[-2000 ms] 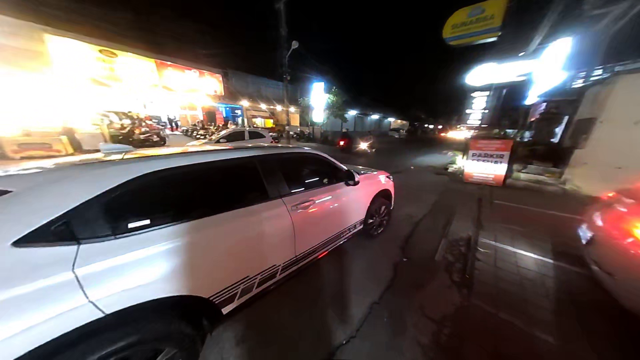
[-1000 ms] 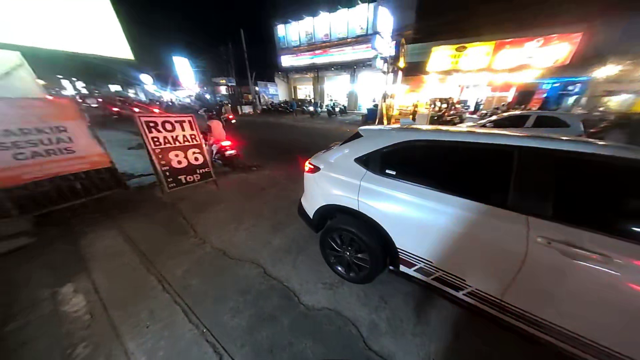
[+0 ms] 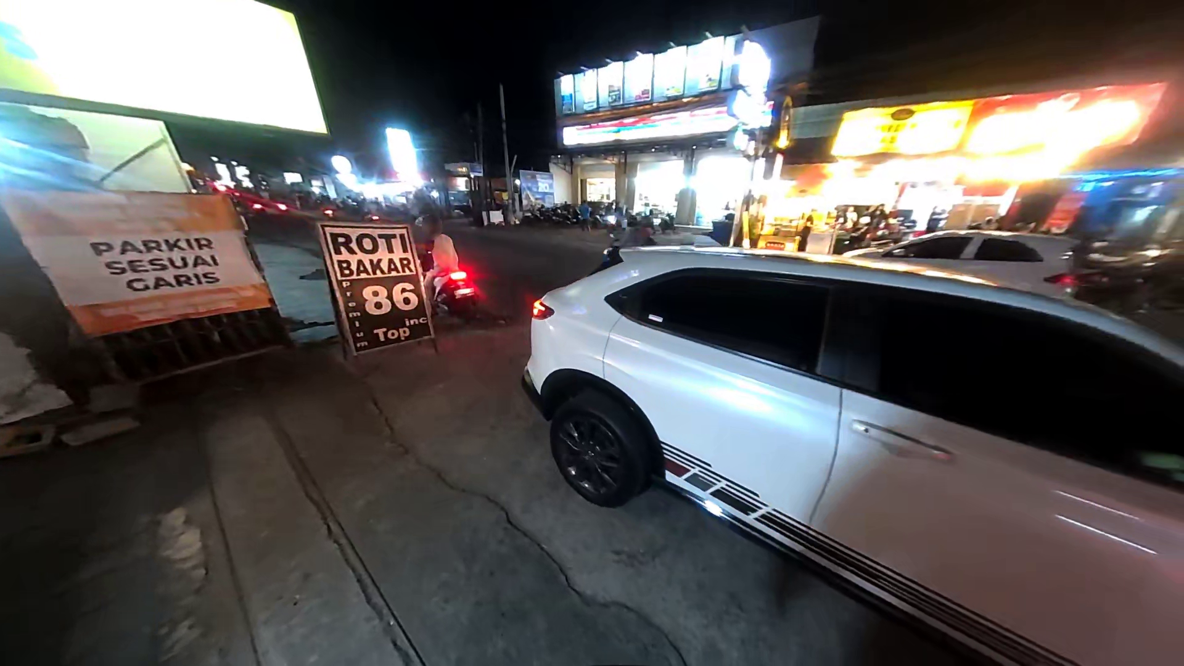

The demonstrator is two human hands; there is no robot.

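Neither my left hand nor my right hand shows in the head view. A white car (image 3: 740,370) with dark windows and striped decals low on its doors fills the right side, its rear end toward the middle of the view. Its rear wheel (image 3: 597,447) rests on cracked concrete paving (image 3: 444,555). Left of the car stands an upright sign board (image 3: 377,289) with large pale lettering on a dark face. Just behind that board is a motorcycle (image 3: 458,289) with a lit red tail light and a rider in light clothing.
An orange and white banner (image 3: 153,264) with writing hangs over a dark grate at the left, below a bright signboard (image 3: 176,55). Broken blocks (image 3: 100,428) lie near it. Across the road are another pale car (image 3: 980,254), parked motorcycles and lit shopfronts (image 3: 689,176).
The view has swung left along the white car since two seconds ago, bringing the sign board and banner in. Over the last second it has shifted slightly further left.
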